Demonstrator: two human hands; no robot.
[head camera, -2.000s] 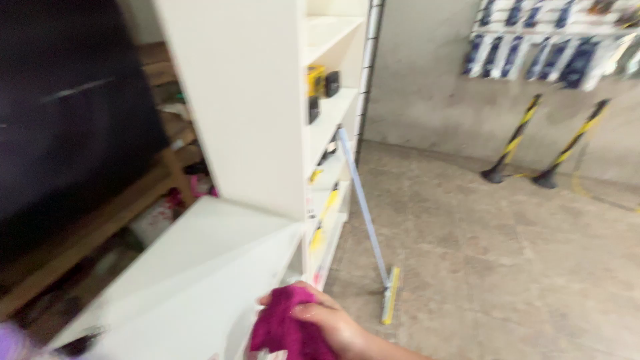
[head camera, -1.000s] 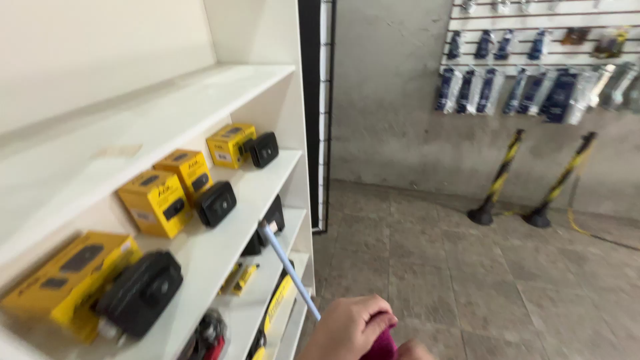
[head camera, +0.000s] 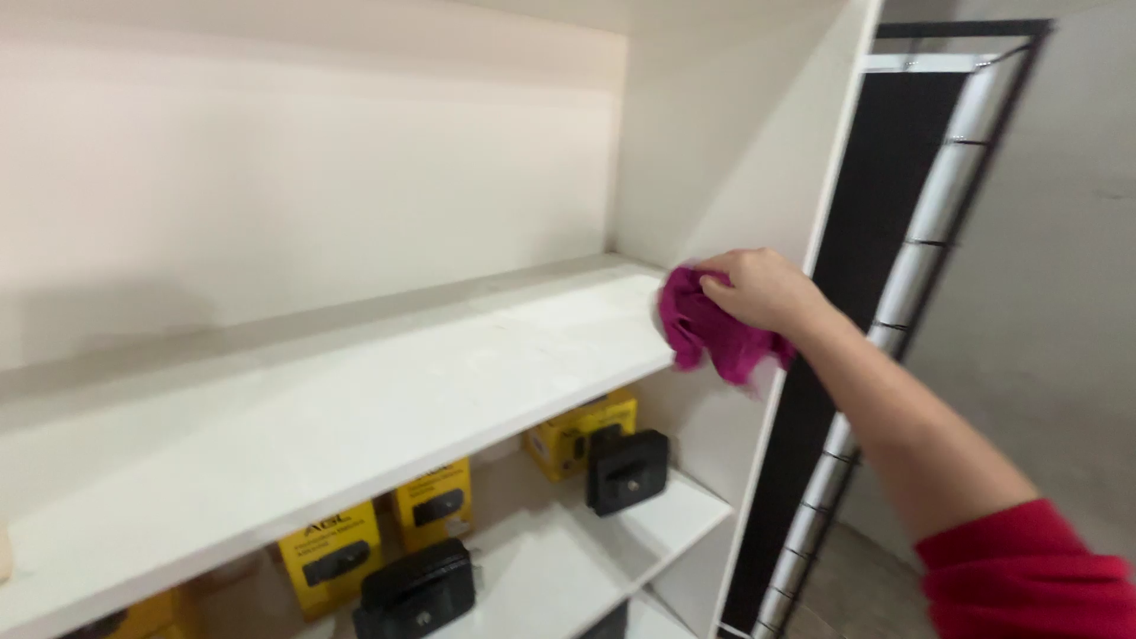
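My right hand grips a crumpled magenta cloth at the right end of a white shelf board, near the front edge and the unit's side panel. Part of the cloth hangs below the board's edge. My right arm reaches in from the lower right, in a red sleeve. At the far left edge a small skin-coloured patch shows beside the board, perhaps part of my left hand; too little shows to tell its state.
On the shelf below stand yellow boxes and black lock-like devices. The side panel rises at right. Beyond it stands a black wire grid rack against a grey wall.
The view has swung left and closer to the upper shelf. My right hand, with the magenta cloth, is now at that shelf's right end; a second ago both hands were together in front of the shelves.
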